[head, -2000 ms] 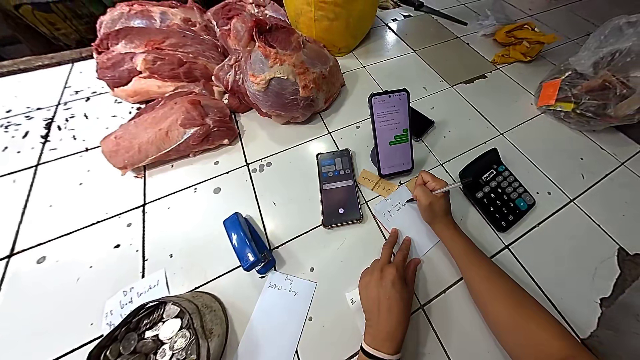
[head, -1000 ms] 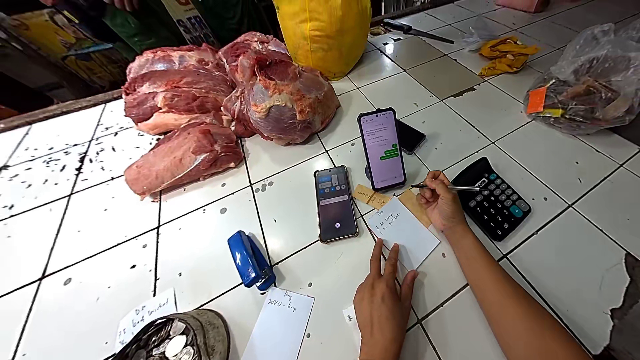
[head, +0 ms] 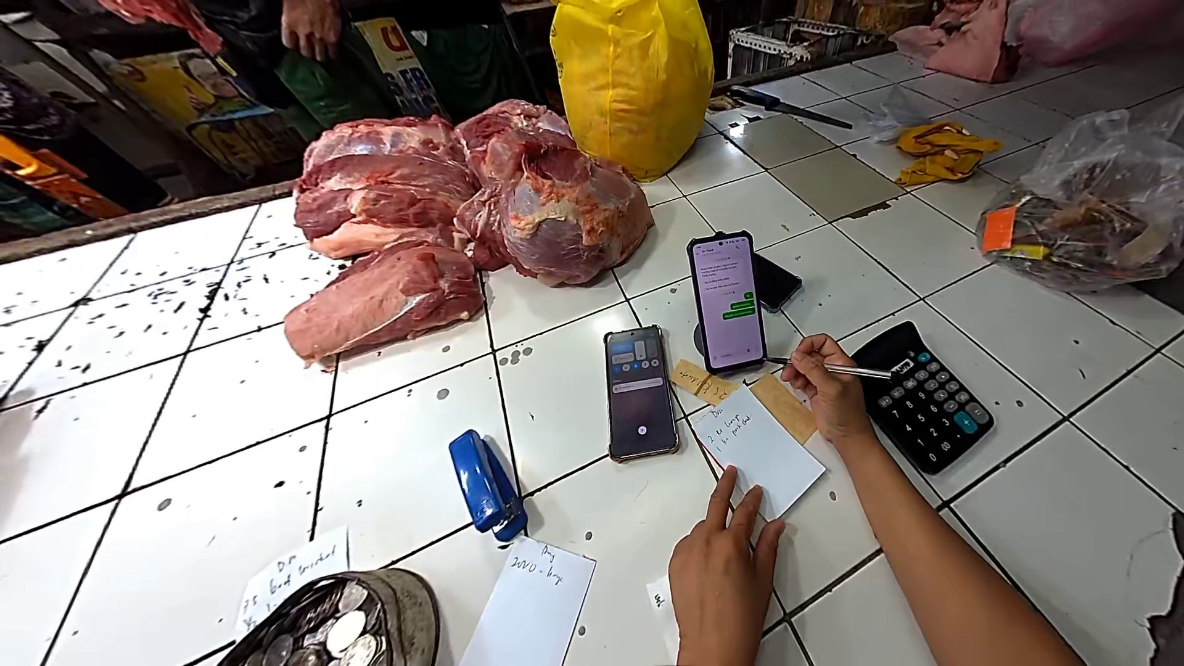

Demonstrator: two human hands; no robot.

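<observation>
My right hand [head: 828, 388] grips a silver pen [head: 856, 371], its tip raised off the paper near the foot of an upright smartphone [head: 728, 301] with a lit chat screen. Fingertips of my left hand [head: 726, 573] rest on the lower edge of a white notepaper [head: 758, 453] that bears handwriting. Brown paper pieces [head: 786, 407] lie beside and partly under it. A second smartphone [head: 642, 393] lies flat to the left, its screen lit. Right of my right hand is a black calculator [head: 923, 398]. A blue stapler [head: 487, 486] lies further left, touching another handwritten paper [head: 532, 601].
Large cuts of raw meat [head: 384, 305] and a yellow bag [head: 634, 83] stand at the back. A round container of coins [head: 416, 610] is at the lower left. A knife [head: 786, 106], yellow plastic [head: 943, 153] and a clear plastic bag [head: 1091, 203] lie at the right back. A person's hand [head: 312, 26] shows beyond the counter.
My right hand has lifted the pen from the written lines and moved to the right, off the white paper. My left hand has slid down toward the paper's lower edge.
</observation>
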